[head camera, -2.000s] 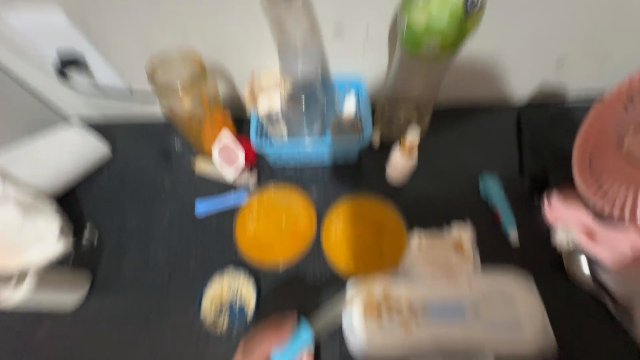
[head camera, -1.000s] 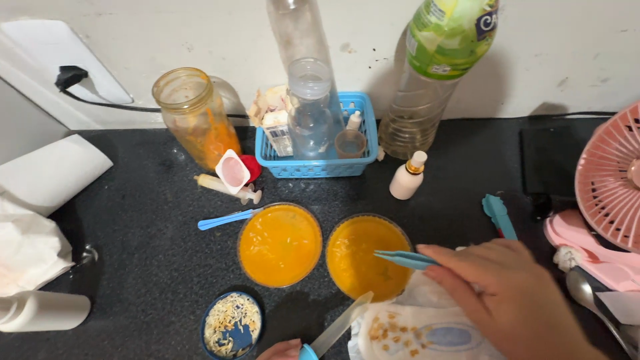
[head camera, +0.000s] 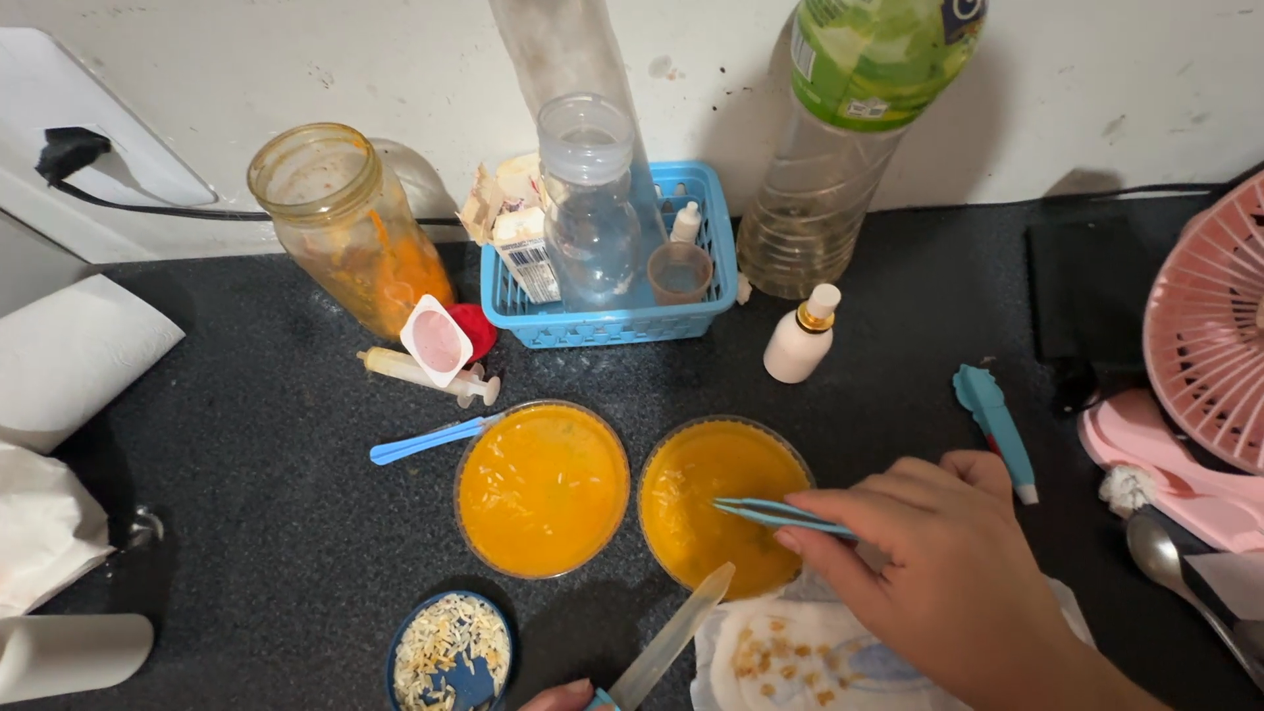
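Note:
Blue tweezers (head camera: 785, 517) are pinched in my right hand (head camera: 928, 573), their tips over the right round dish of orange gel (head camera: 726, 494). My left hand (head camera: 561, 695), mostly cut off at the bottom edge, holds a translucent blade-like tool with a blue handle (head camera: 676, 632); its tip is near that dish's lower rim. A second dish of orange gel (head camera: 543, 489) with small pale pieces stands to the left. Below it, a small blue dish (head camera: 454, 652) holds pale grain-like pieces. A white pad with brown bits (head camera: 780, 657) lies partly under my right hand.
Behind the dishes are a blue basket (head camera: 612, 326) with containers, a stained glass jar (head camera: 346, 227), a syringe (head camera: 430, 375), a small pump bottle (head camera: 800, 336) and a large plastic bottle (head camera: 829, 197). Blue-handled tweezers (head camera: 430, 441) touch the left dish. A teal tool (head camera: 997, 434) and spoon (head camera: 1165, 558) lie right.
My right hand with the tweezers, out of view two seconds ago, came in by one second ago and remains over the right dish. The left-hand tool's tip now lies near that dish's lower rim.

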